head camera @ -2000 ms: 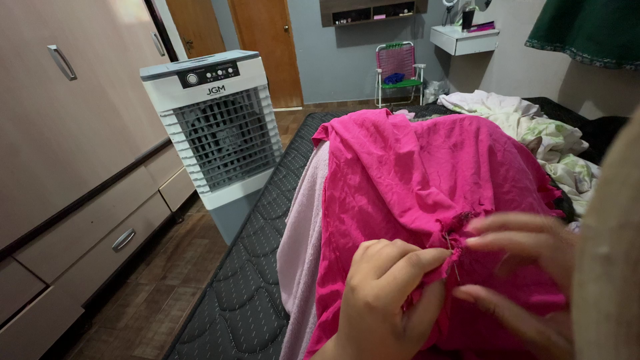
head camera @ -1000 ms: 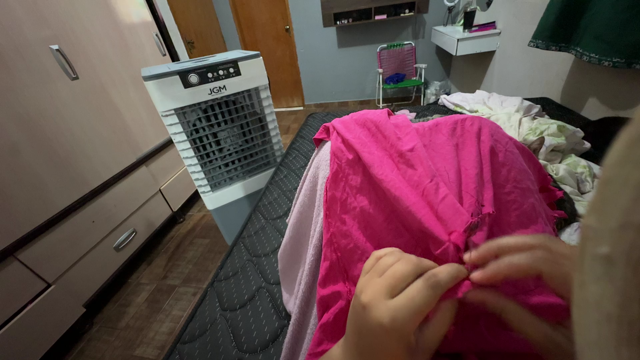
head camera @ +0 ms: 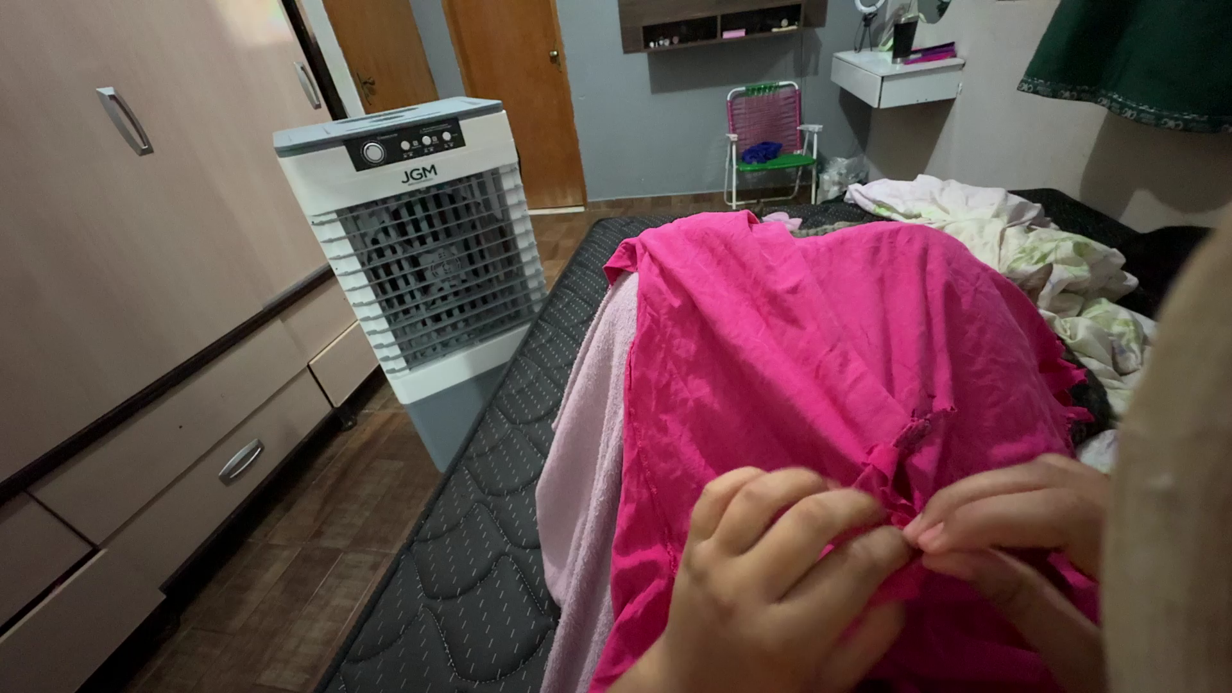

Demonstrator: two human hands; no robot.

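A bright pink cloth (head camera: 770, 327) lies draped over a raised shape, with a pale pink towel-like cloth (head camera: 587, 452) under its left side. Near its lower middle the fabric is gathered into a puckered, frayed ridge. Just below that ridge my left hand (head camera: 789, 568) pinches the pink cloth between thumb and fingers. Its fingertips touch those of my right hand (head camera: 1020, 529), which also pinch at the gathered fabric. Whether a needle or thread is between the fingertips cannot be told.
Beneath lies a dark quilted mattress (head camera: 472, 568). An air cooler (head camera: 433, 260) stands left of it, beside a wardrobe (head camera: 144, 241). Crumpled patterned bedding (head camera: 1011, 231) lies at the back right. A folding chair (head camera: 768, 135) stands behind. A blurred beige object (head camera: 1169, 481) blocks the right edge.
The right hand's fingers, spread apart two seconds ago, have closed in against the left fingertips. Both hands now sit slightly lower than the puckered ridge, which shows more openly.
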